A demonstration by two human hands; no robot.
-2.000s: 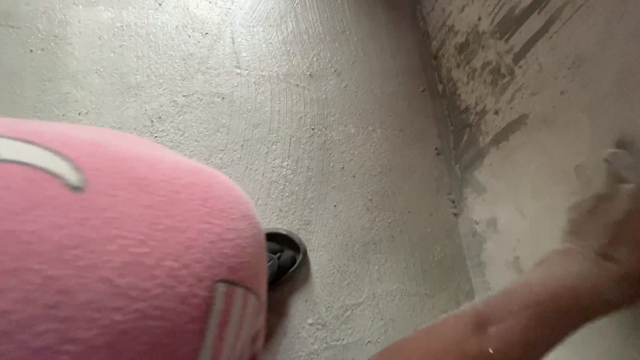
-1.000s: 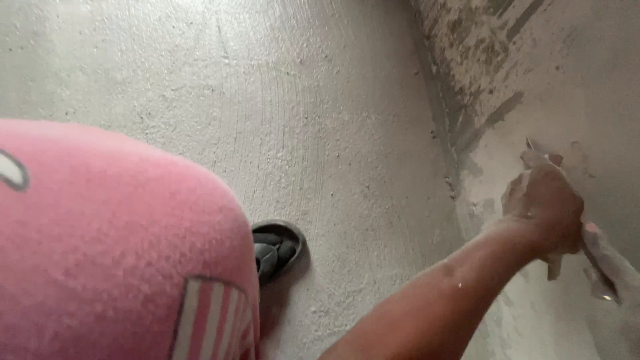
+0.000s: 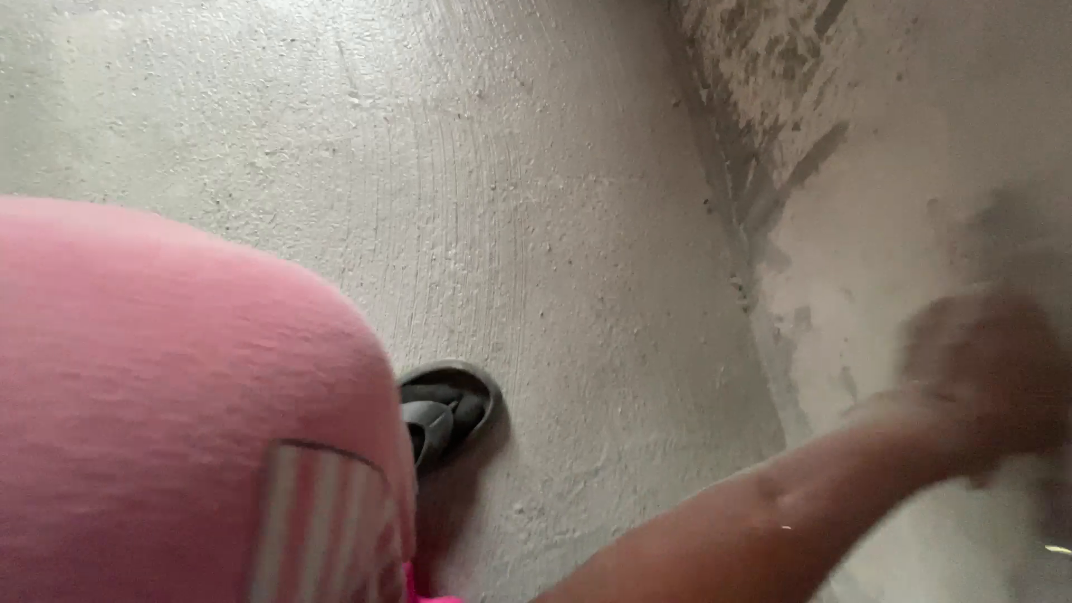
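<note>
My right hand (image 3: 984, 381) is at the right side of the view, in front of the plastered wall (image 3: 888, 251). It is strongly blurred, so its fingers and whatever it may hold cannot be made out. A dark blur lies on the wall just above the hand, and a small bright glint shows below it near the right edge. The wall surface is smooth and pale beside the hand, rougher with dark smears toward the top. My left hand is not in the view.
My knee in pink printed cloth (image 3: 184, 352) fills the lower left. A dark sandal (image 3: 452, 410) on my foot rests on the rough grey concrete floor (image 3: 544, 251). The floor meets the wall along a slanting corner line (image 3: 737, 243).
A second ago my right hand was nearer the floor corner, gripping a tool with a metal glint against the wall; now it is farther right and blurred.
</note>
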